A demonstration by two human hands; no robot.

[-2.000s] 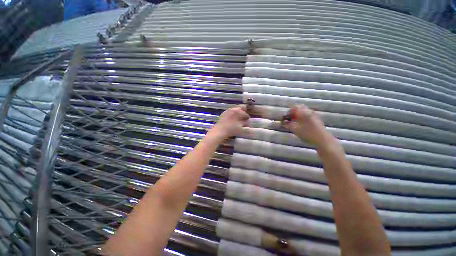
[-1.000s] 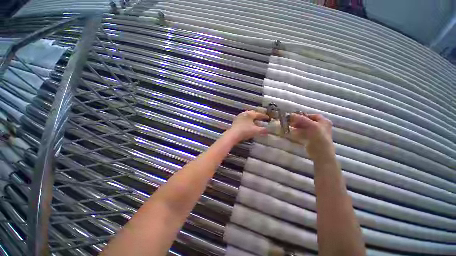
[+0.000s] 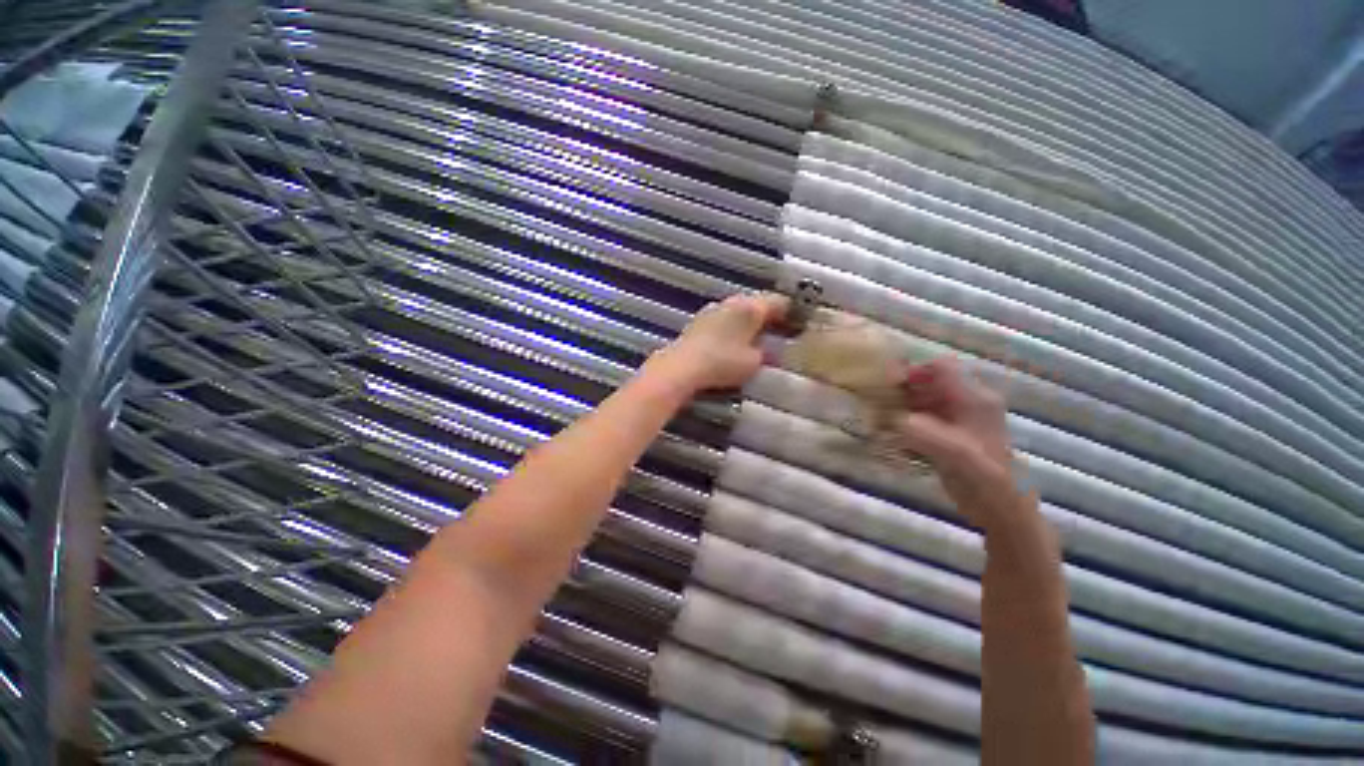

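Observation:
White padded tubes run in parallel rows on the right, their ends meeting bare shiny steel tubes on the left. A small dark clip stands at the end of one white sleeve. My left hand is beside the clip, its fingertips at the sleeve's end; what they pinch is hidden. My right hand is blurred, a little to the right over the white tubes, with its fingers closed around something small and unclear. A blurred tan patch shows between the hands.
A bright metal frame bar curves down the left side, with crossed lattice rods beside it. Another clip is at a sleeve end farther back, and one at the bottom edge. White material lies upper left.
My right hand has moved slightly right and down, away from the clip. The tan patch now shows between the hands. My left hand stays beside the clip. The view has shifted a little.

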